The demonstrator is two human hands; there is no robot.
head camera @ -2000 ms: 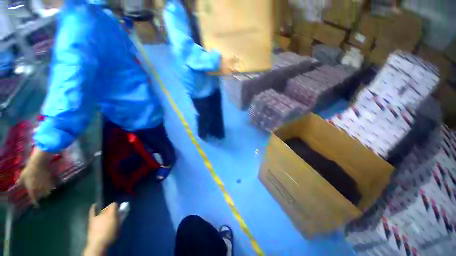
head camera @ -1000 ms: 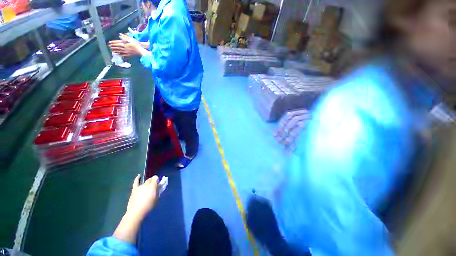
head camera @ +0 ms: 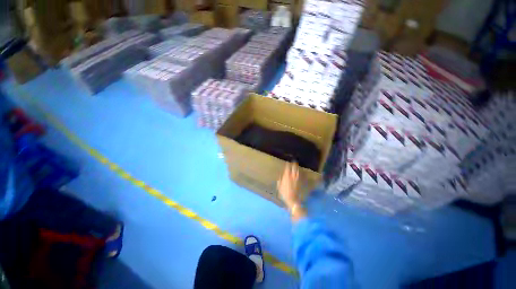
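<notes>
My right hand [head camera: 290,186], in a blue sleeve, reaches forward from the bottom. It is blurred and overlaps the near wall of an open brown cardboard carton [head camera: 254,174] on the floor. Its fingertips point up at the carton's rim; whether they touch it or hold anything I cannot tell. Inside the carton lies a dark, soft-looking item [head camera: 280,145]. My left hand is not in view.
Tall stacks of white printed boxes [head camera: 396,132] stand right of and behind the carton. Low rows of grey-pink stacks [head camera: 170,76] lie beyond it. A yellow line [head camera: 150,195] crosses the blue floor. Part of a person in blue [head camera: 34,163] and a red stool [head camera: 62,254] are at the left.
The view has swung right, away from the bench and its phone trays. My left hand with the white cloth has left the picture, and my right hand has appeared. The nearby person at right is gone.
</notes>
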